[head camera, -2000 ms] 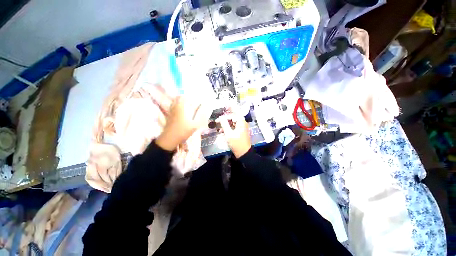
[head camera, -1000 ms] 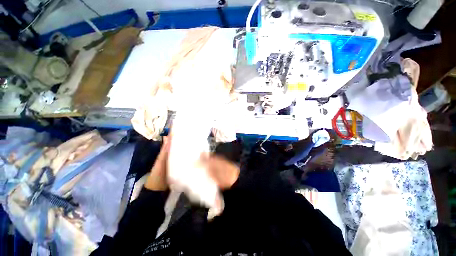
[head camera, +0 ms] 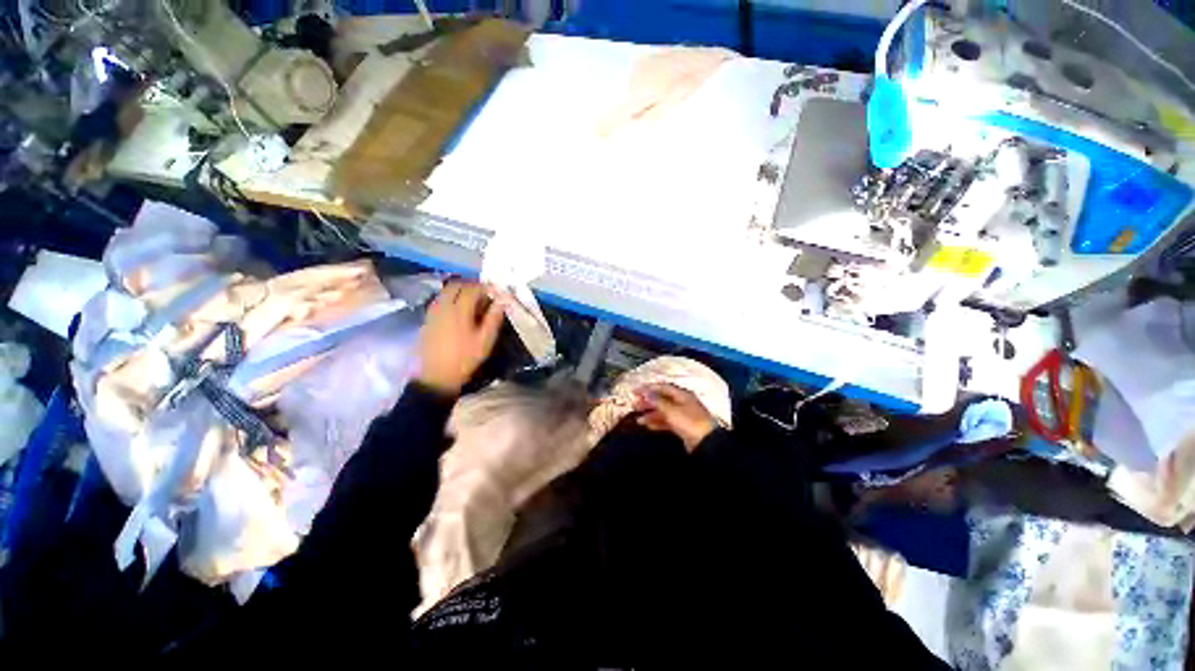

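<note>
A peach garment piece (head camera: 505,459) lies bunched on my lap, with a paler part (head camera: 688,374) by the table's front edge. My right hand (head camera: 679,417) holds this paler part with bent fingers. A narrow white strip (head camera: 514,262) lies over the table's front edge, its lower end hanging down. My left hand (head camera: 459,338) has its fingertips closed at the strip's side, left of the lap cloth. The overlock machine (head camera: 970,197) stands at the upper right, with no hand at its needle area.
A tied bundle of mixed cut pieces (head camera: 223,406) lies at the left. Red-orange snips (head camera: 1044,393) lie right of the machine bed. A thin peach piece (head camera: 662,85) lies on the white table (head camera: 590,171). Brown covering (head camera: 426,125) and another machine (head camera: 269,79) are at upper left.
The view has swung left. The peach cloth has come off the table onto my lap. My hands were together on it and are now apart, the left one at the strip by the table edge.
</note>
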